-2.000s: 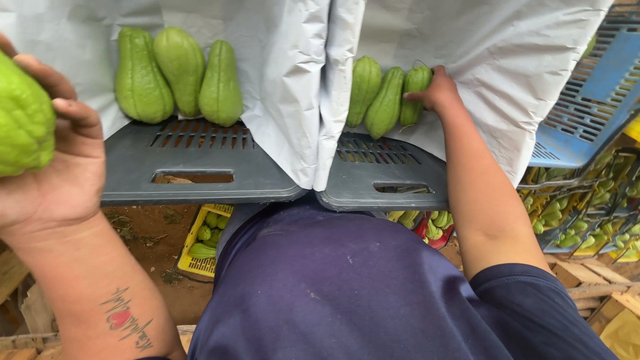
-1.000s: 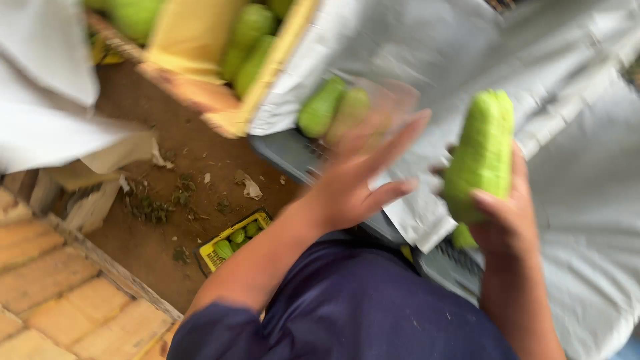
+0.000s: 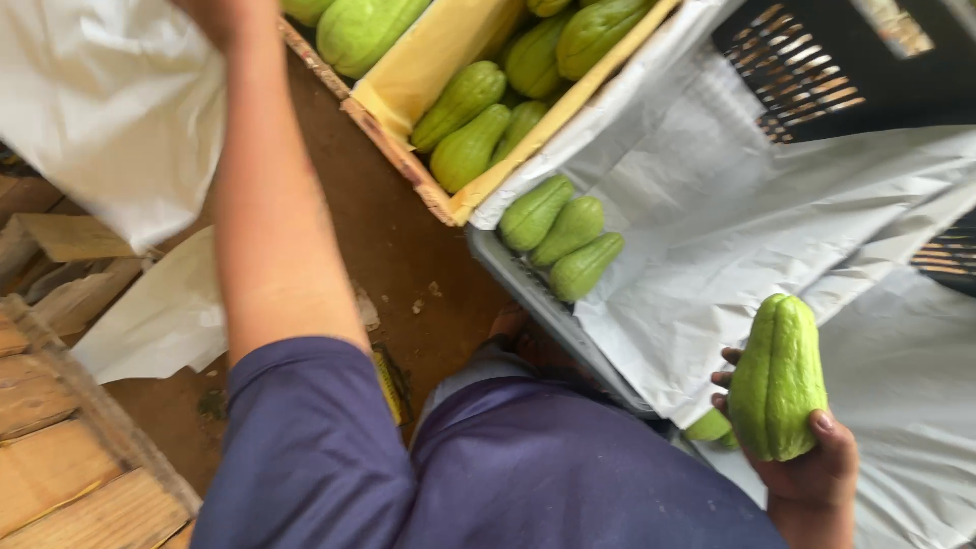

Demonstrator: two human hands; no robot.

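Observation:
A large pale-green chayote (image 3: 778, 377) is in my right hand (image 3: 812, 457), the thumb on its lower right side and the fingertips at its left. My left arm stretches to the top left; only the base of my left hand (image 3: 229, 15) shows at the frame's edge, so its fingers and anything in them are hidden. Three smaller chayotes (image 3: 564, 236) lie side by side in the corner of a dark plastic crate (image 3: 526, 293) lined with white sheeting (image 3: 686, 252). More chayotes (image 3: 709, 427) show partly beside my right hand, in the neighbouring lined crate.
Beyond the lined crate stands a wooden crate (image 3: 389, 149) with yellowish lining and several chayotes (image 3: 465, 107). Large chayotes (image 3: 366, 34) lie left of its divider. White sheeting (image 3: 114, 99) hangs at left above wooden planks (image 3: 84, 473). Brown ground (image 3: 389, 252) lies between.
The view has turned strongly. My left hand held a chayote two seconds ago, then was empty, and has since moved toward the upper left. My right hand, earlier at chayotes in the right crate, now holds one.

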